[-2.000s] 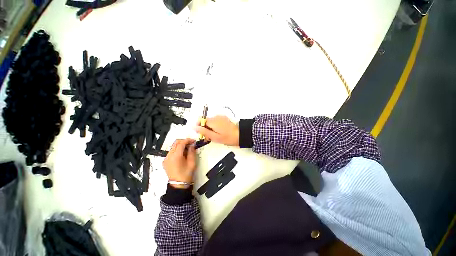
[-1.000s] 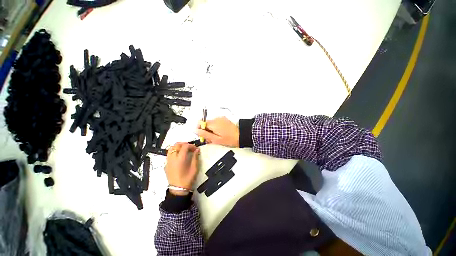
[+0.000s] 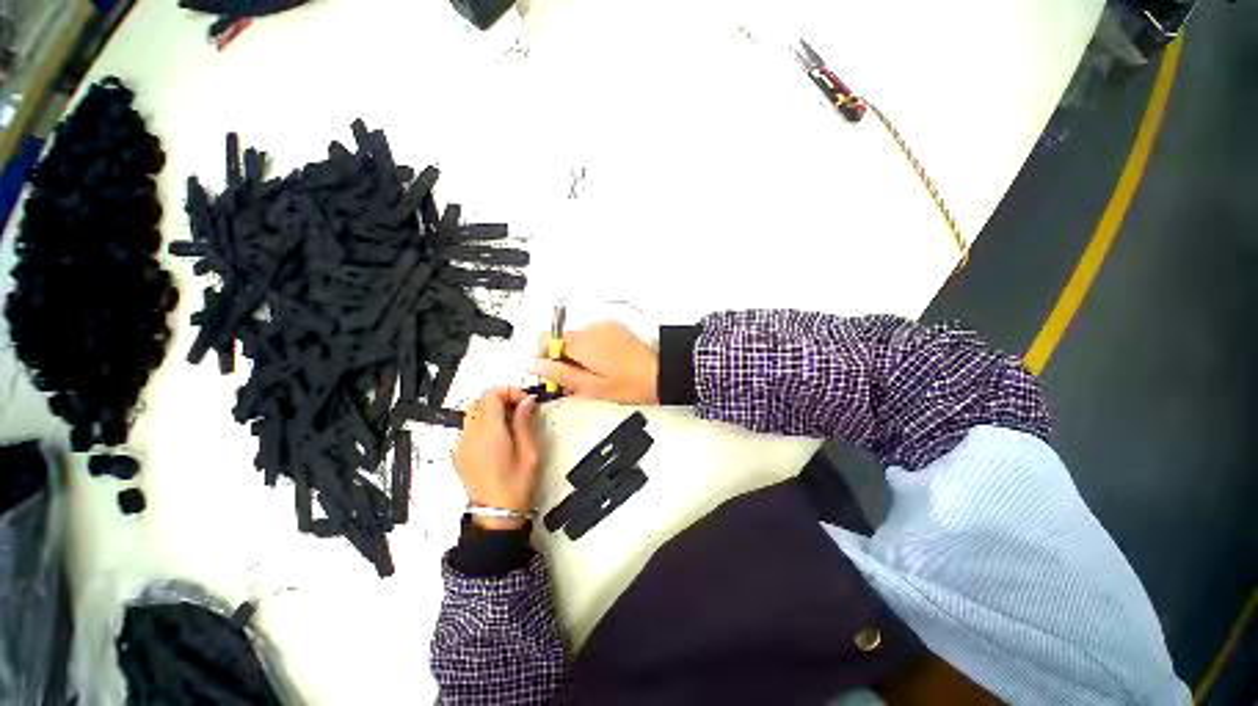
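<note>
My left hand (image 3: 497, 455) pinches a black fabric tab (image 3: 544, 393) that shows between its fingertips and my right hand. My right hand (image 3: 602, 364) holds a slim tool with a yellow handle (image 3: 555, 348), its metal end pointing away from me and its other end at the tab. Most of the held tab is hidden by the fingers. Several tabs (image 3: 604, 476) lie side by side near the apron, right of my left hand. A big heap of black tabs (image 3: 331, 304) lies to the left; one strip from it reaches my left hand.
Red-handled snips (image 3: 832, 87) lie at the upper right, tied to a twisted cord (image 3: 920, 184) running to the table edge. A pile of short black pieces (image 3: 91, 262) is at the far left. Plastic bags with black contents (image 3: 193, 655) are lower left. Thread bits lie on the white table (image 3: 690, 179).
My left hand has turned slightly at the tab and stays near the same spot. The yellow-handled tool has shifted a little to the left. The set-aside tabs have not moved.
</note>
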